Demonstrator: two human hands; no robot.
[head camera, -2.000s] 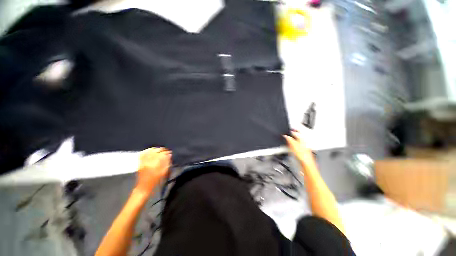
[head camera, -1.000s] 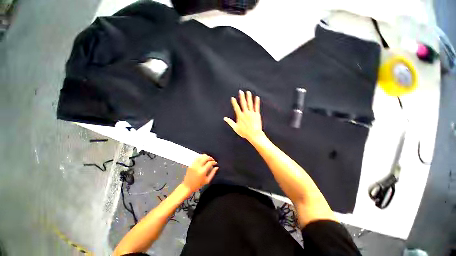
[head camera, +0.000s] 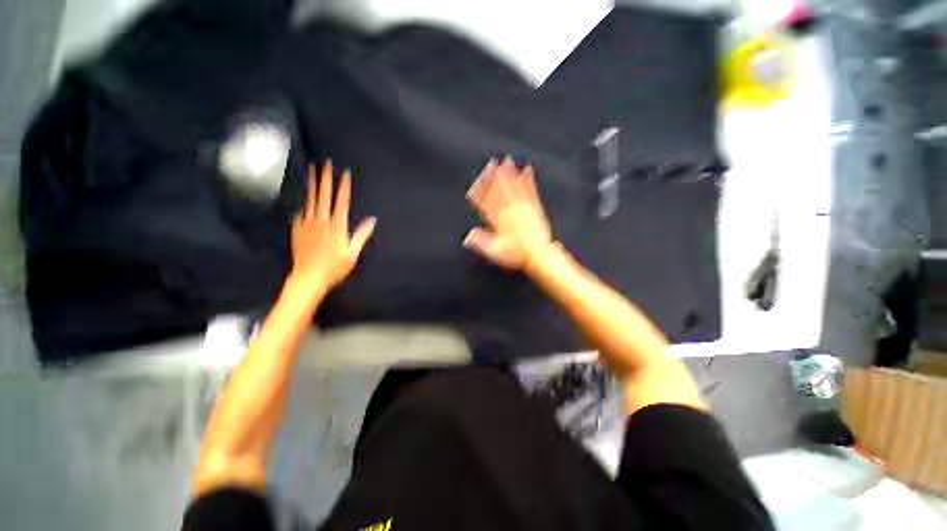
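The black garment body (head camera: 415, 114) lies spread flat on a white table (head camera: 774, 280). Bunched black cloth (head camera: 114, 218) lies at its left, with white showing through an opening (head camera: 254, 161). A short strip with greyish edges (head camera: 607, 172) lies on the right part of the body. My left hand (head camera: 325, 241) rests on the cloth just right of the opening, fingers apart, holding nothing. My right hand (head camera: 511, 218) lies on the middle of the cloth, fingers spread, holding nothing. The frame is blurred.
The tailor's shears (head camera: 764, 272) lie on the white table right of the garment. A yellow tape ring (head camera: 760, 71) lies at the table's far right, with something pink (head camera: 797, 15) beyond it. A cardboard box (head camera: 898, 420) stands on the floor at the lower right.
My left hand has moved from the table's near edge onto the cloth by the opening. My right hand remains on the cloth. The view has turned and shifted.
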